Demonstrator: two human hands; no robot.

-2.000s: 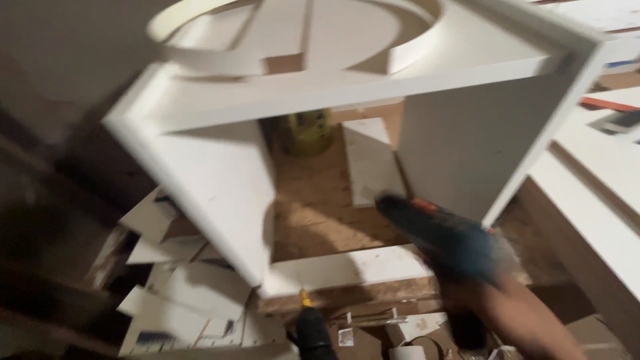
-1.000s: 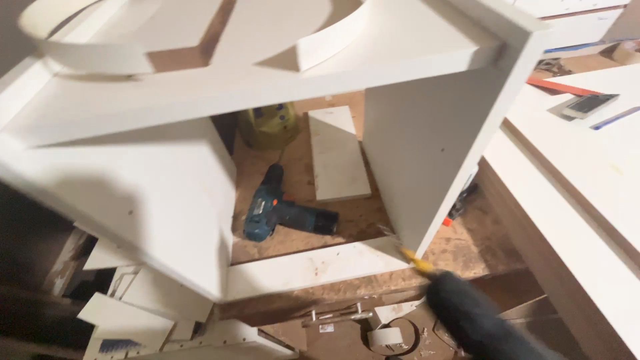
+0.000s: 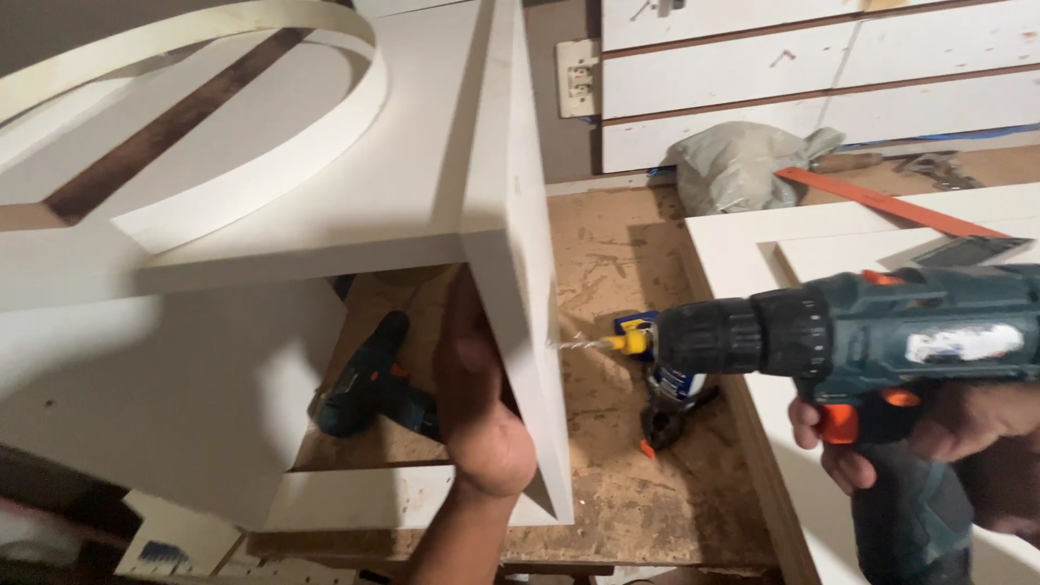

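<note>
My right hand [image 3: 902, 439] grips a dark green cordless drill [image 3: 926, 325] held level, its bit [image 3: 581, 344] with a yellow collar pointing left at the outer face of the white cabinet's side panel [image 3: 528, 244]. The bit tip is at or very near that face. My left hand [image 3: 479, 390] reaches inside the cabinet against the inner face of the same panel; its fingers are partly in shadow. A second cordless drill [image 3: 366, 390] lies inside the cabinet on the wooden bench. A loop of white edge banding [image 3: 357, 122] rests on the cabinet top.
A black clamp [image 3: 662, 422] and a blue container [image 3: 678, 382] sit on the bench [image 3: 617, 504] right of the cabinet. Farther right are white boards [image 3: 731, 244], an orange-bladed square [image 3: 886, 199] and a plastic bag [image 3: 723, 166]. A wall outlet [image 3: 578, 79] is behind.
The second drill, held over the cabinet opening two seconds ago, lies inside it. The drill with the yellow collar has moved from the front to the panel's outer right side. The view has shifted right.
</note>
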